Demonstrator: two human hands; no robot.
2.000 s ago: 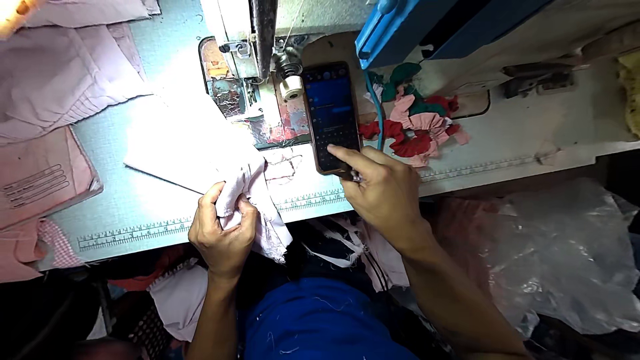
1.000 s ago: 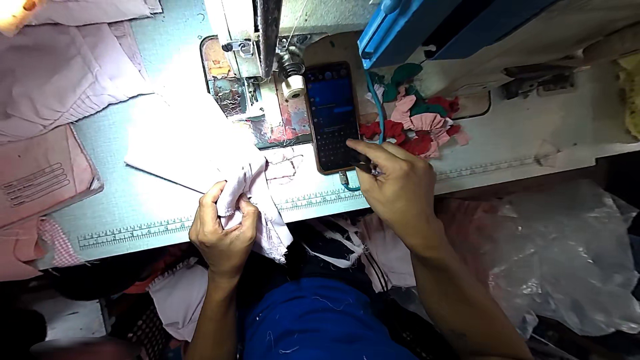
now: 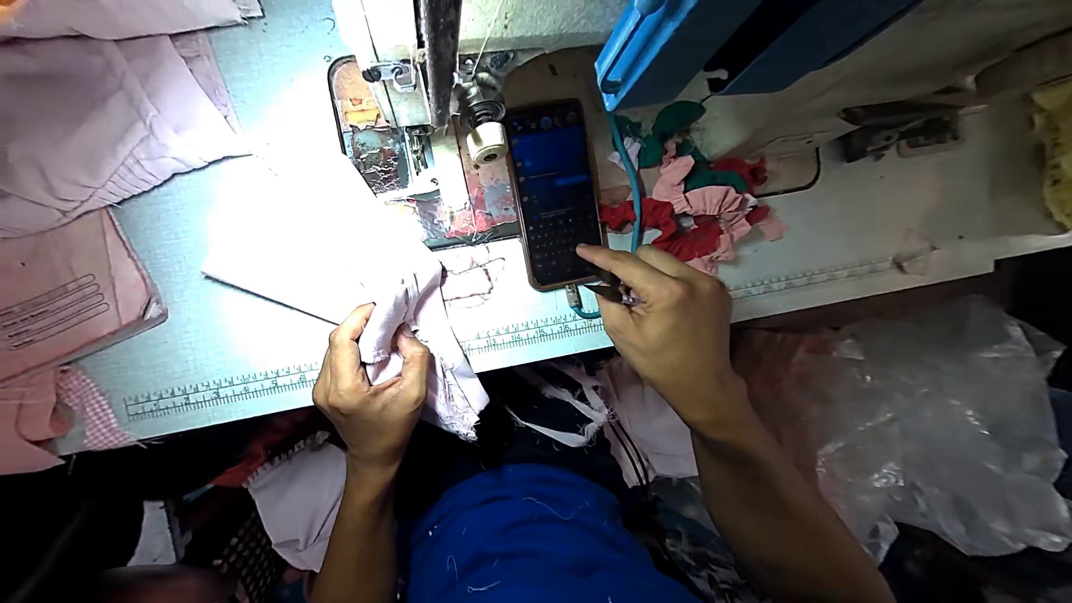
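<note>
My left hand (image 3: 373, 389) pinches a bunched edge of pale pink fabric (image 3: 427, 335) at the front of the sewing table. The rest of the cloth lies flat and brightly lit beneath the sewing machine's head (image 3: 389, 92). A smartphone (image 3: 555, 193) rests screen up to the right of the needle area, with a teal cable (image 3: 634, 180) plugged into its lower end. My right hand (image 3: 670, 322) has its index fingertip at the lower right of the screen, on or just over the keyboard. A small dark metal tool (image 3: 618, 293), perhaps thread snips, is tucked in its curled fingers.
Pink garments (image 3: 100, 126) and a folded pink piece (image 3: 67, 289) lie at the left. Red, green and pink scraps (image 3: 703, 209) sit right of the phone below a blue holder (image 3: 670, 42). Clear plastic (image 3: 938, 427) is at the lower right. A printed ruler (image 3: 218, 394) runs along the table's front edge.
Two seconds ago my right thumb or a fingertip was over the phone's lower edge and the hand sat farther left; the hand has shifted right, its index finger now extended. My left hand keeps its hold.
</note>
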